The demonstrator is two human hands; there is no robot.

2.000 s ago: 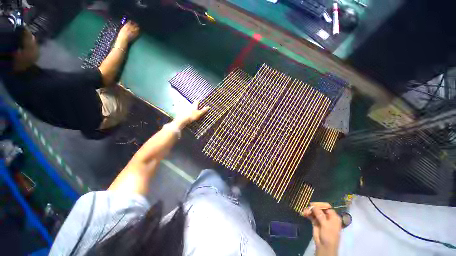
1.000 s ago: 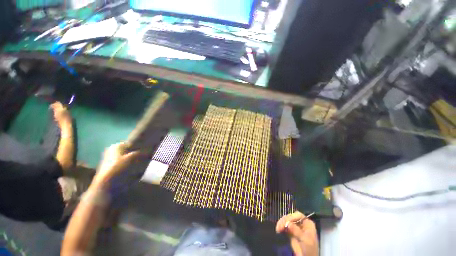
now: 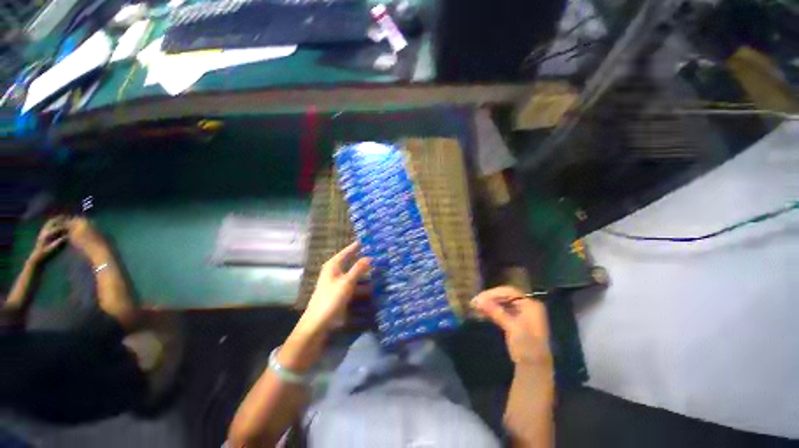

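Observation:
A long blue circuit board panel [image 3: 399, 245] with rows of small pale parts is held tilted in front of me, above the stacked panels [image 3: 447, 201]. My left hand [image 3: 337, 284] grips its left edge, fingers partly hidden behind it. My right hand [image 3: 517, 324] is beside the panel's lower right corner and holds a thin dark stick [image 3: 526, 296], perhaps tweezers or a probe, pointing right. Whether the right fingers also touch the panel is unclear.
A small pale ribbed stack [image 3: 261, 241] lies left of the main stack. A coworker's hands [image 3: 66, 234] are at far left. A raised shelf edge [image 3: 263, 101] with a keyboard [image 3: 263, 24] runs behind. A white surface [image 3: 701, 315] with a dark cable is at right.
My left hand has come back right from the left side with a panel, now blue face showing over the stack. My right hand still holds the stick. The view has shifted.

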